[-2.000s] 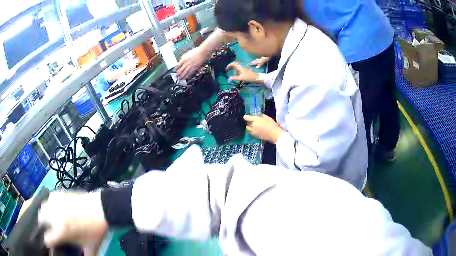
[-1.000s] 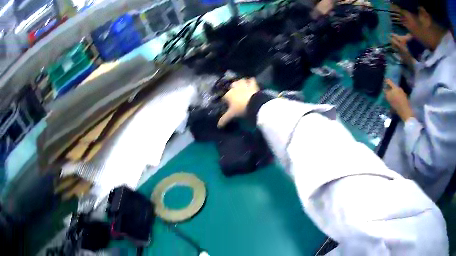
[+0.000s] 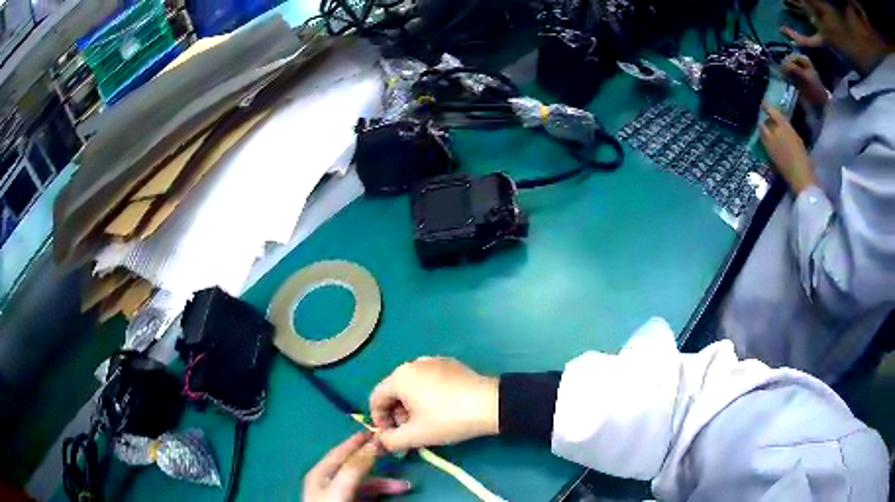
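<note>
My right hand [image 3: 437,404], bare with a black cuff, pinches a narrow pale yellow strip [image 3: 459,475] that trails to the bottom edge. A thin black strip [image 3: 332,390] extends left from the fingertips. My left hand [image 3: 343,475], partly cut off by the bottom edge, has its fingertips against my right fingertips; its hold on the strip is unclear. A tan tape roll [image 3: 280,312] lies flat on the green bench. A black electrical unit [image 3: 226,345] with red wires lies left of it. Another black unit [image 3: 463,216] sits beyond, with a second [image 3: 397,154] beside it.
Stacked cardboard and foam sheets [image 3: 231,176] lie at the left bench edge. Cables with silver-wrapped ends [image 3: 554,118] lie behind the units. A sheet with rows of dark pieces [image 3: 687,157] lies near a coworker [image 3: 819,245] at right, whose hands are by another black unit [image 3: 734,86].
My right hand has left the black units at the back and come down to the front of the bench. My left hand has come into view. The view has turned left and down.
</note>
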